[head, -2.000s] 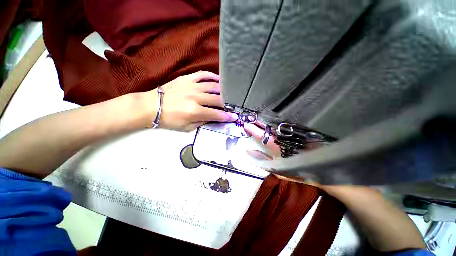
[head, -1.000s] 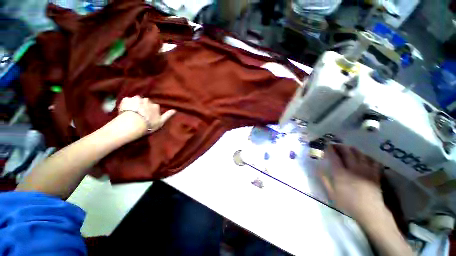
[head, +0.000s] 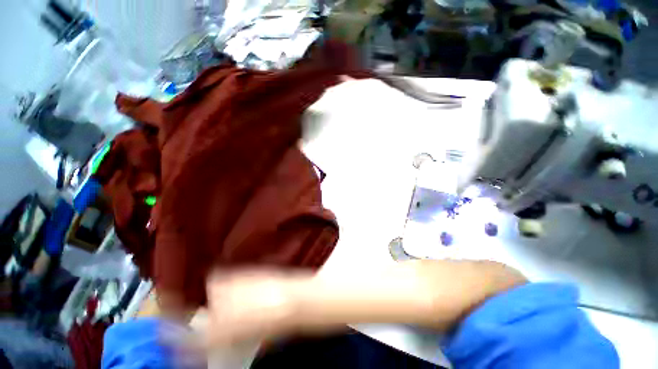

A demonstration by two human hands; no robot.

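Note:
The rust-brown garment [head: 231, 166] lies bunched at the left of the white table, clear of the needle. My right hand [head: 249, 306] reaches across to its lower edge, badly blurred. My left hand [head: 155, 306] is low at the left beside it, mostly hidden and blurred. Whether either hand grips the cloth does not show. The sewing machine head [head: 530, 130] stands at the right over the lit needle plate [head: 433, 216], with no cloth on the plate.
A dark, blurred, curved item [head: 426, 94] lies behind on the white table [head: 382, 137]. A rust-brown heap with green spots [head: 133, 176] hangs at the left. Other equipment and cluttered items fill the back and far left.
The garment has moved left, away from the machine. My right hand has left the machine head and crossed to the left. My left hand has come down and left. The view has shifted.

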